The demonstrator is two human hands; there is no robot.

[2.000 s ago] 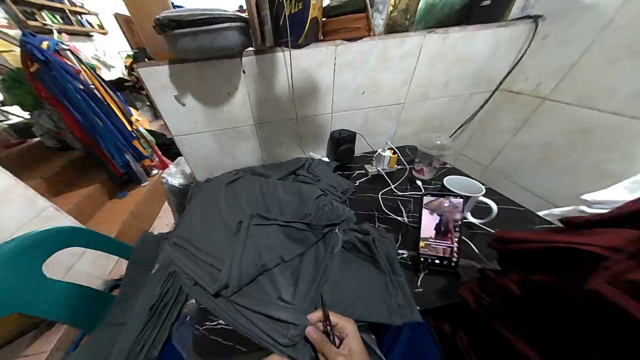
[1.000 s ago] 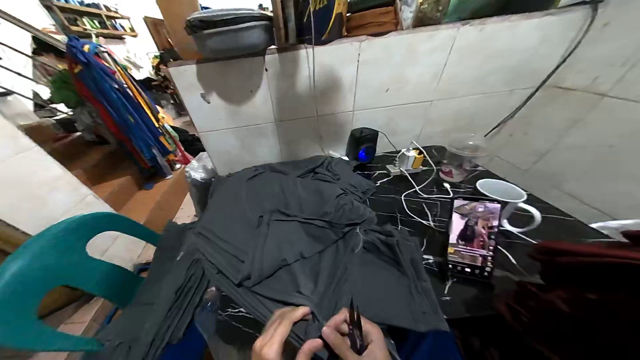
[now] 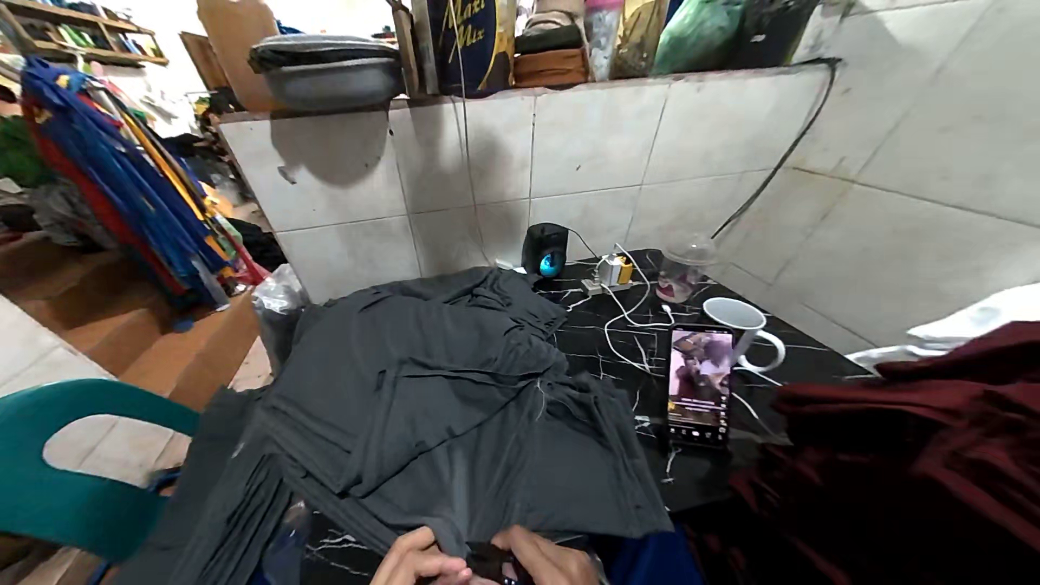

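A pile of dark grey garments (image 3: 455, 390) covers much of the black marble-patterned table (image 3: 601, 341). At the pile's near edge, my left hand (image 3: 418, 561) pinches the grey cloth between thumb and fingers. Close beside it on the right, my right hand (image 3: 548, 561) holds a small dark tool (image 3: 494, 561) against the cloth; the hand and the frame's edge hide most of it, so its kind is unclear here.
Right of the pile, a lit smartphone (image 3: 699, 386) leans by a white mug (image 3: 735, 321). Behind are a black speaker (image 3: 545, 250), a power strip with white cables (image 3: 609, 284) and a plastic cup (image 3: 684, 268). Dark red cloth (image 3: 918, 439) lies right, a green chair (image 3: 89, 479) left.
My left hand, out of sight two seconds ago, has come in beside the right and now pinches the cloth. The dark tool, upright in my right hand before, is now lower and mostly hidden.
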